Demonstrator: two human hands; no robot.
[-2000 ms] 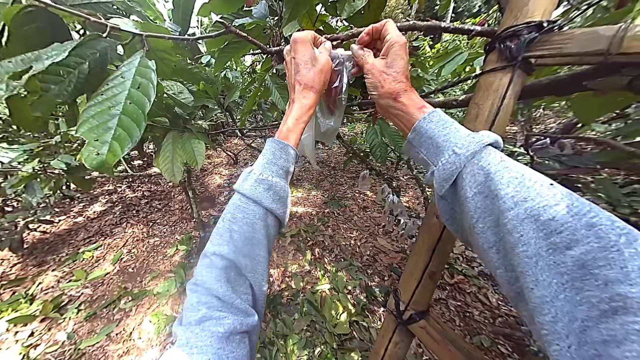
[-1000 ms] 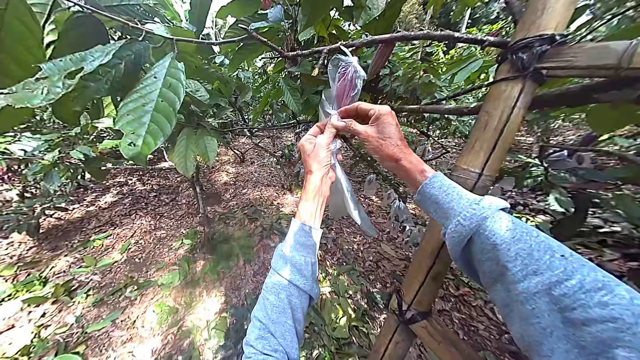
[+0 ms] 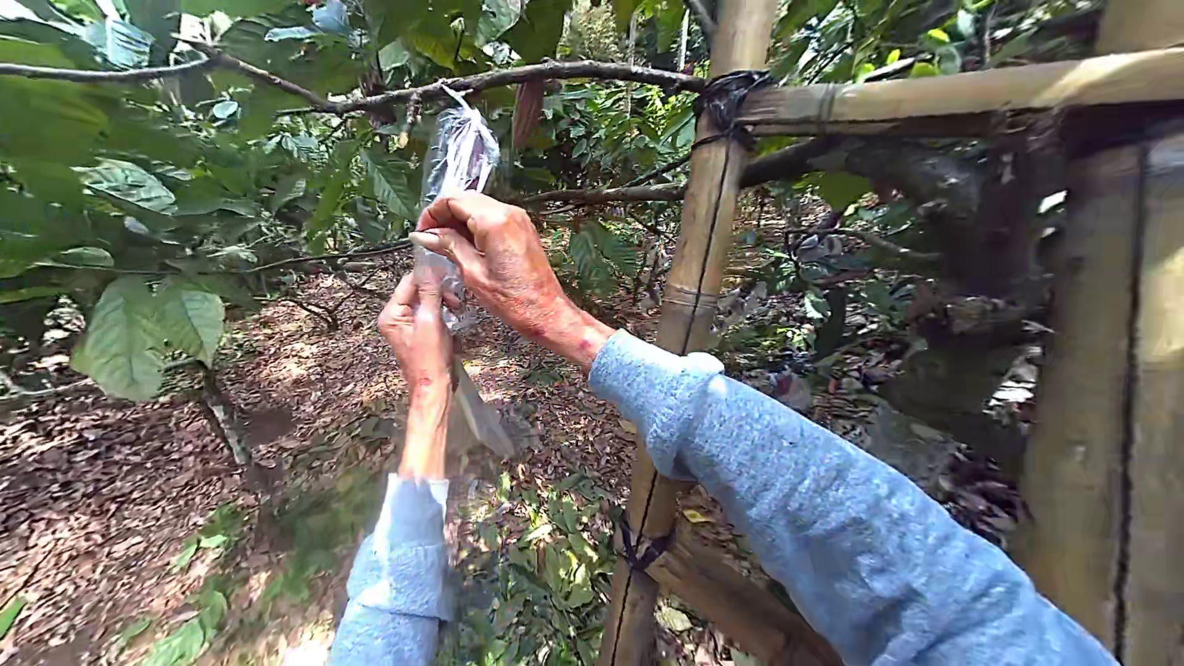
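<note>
A clear plastic bag (image 3: 460,157) hangs under a thin tree branch (image 3: 555,71), gathered at its top around what looks like a reddish pod. My left hand (image 3: 418,324) grips the bag's lower part from below. Just above it, my right hand (image 3: 495,254) pinches the plastic between thumb and index finger. The loose end of the bag (image 3: 481,412) trails down below my hands, to the right of my left wrist. How far the plastic reaches around the pod is hard to tell behind my fingers.
To the right stands a bamboo pole (image 3: 694,250), bound with black ties to a horizontal bamboo bar (image 3: 925,92). Another thick bamboo post (image 3: 1091,388) is at the far right. Large green leaves (image 3: 129,338) hang at the left. Dry leaves (image 3: 92,499) cover the ground.
Both hands were up at the branch two seconds ago and have come down to the bag's lower part. The bag's gathered top has come into sight. The view has shifted right.
</note>
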